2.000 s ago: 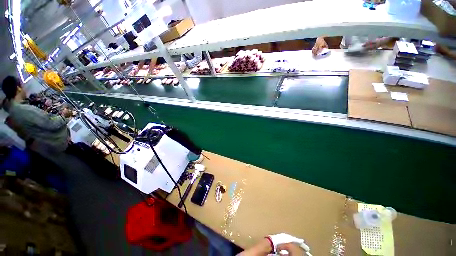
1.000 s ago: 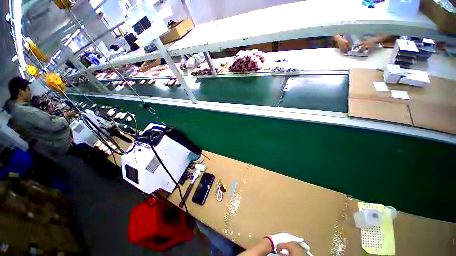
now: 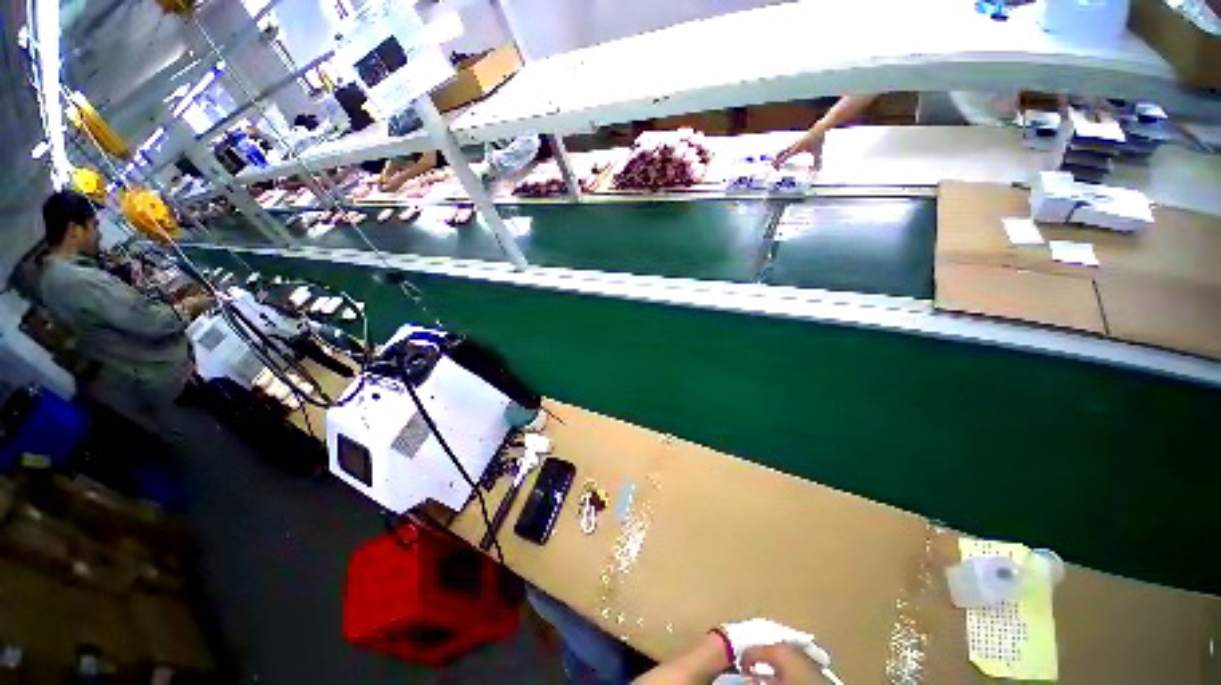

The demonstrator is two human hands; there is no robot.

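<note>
My left hand (image 3: 761,634), in a white glove with a red cuff, is at the bottom edge of the view, partly cut off. My right hand (image 3: 783,664), bare, lies against it at the bottom edge. Whether they hold anything is hidden by the fingers and the picture's edge. Small pale pieces (image 3: 907,648) lie in a strip on the brown bench to the right, and more lie in a strip to the left. A yellow sticker sheet (image 3: 1012,642) lies at the right, with a clear round container (image 3: 1043,567) and a whitish translucent piece (image 3: 984,581) on it.
A black phone (image 3: 545,499) and a small cable (image 3: 588,509) lie left on the bench. A white machine (image 3: 402,442) stands beyond them, a red stool (image 3: 422,598) below. The green belt (image 3: 830,402) runs behind the bench. A person (image 3: 107,315) is far left.
My hands stay nearly in place at the bottom edge. Across the belt, another person's arm has moved left and reaches to the small items near the pile.
</note>
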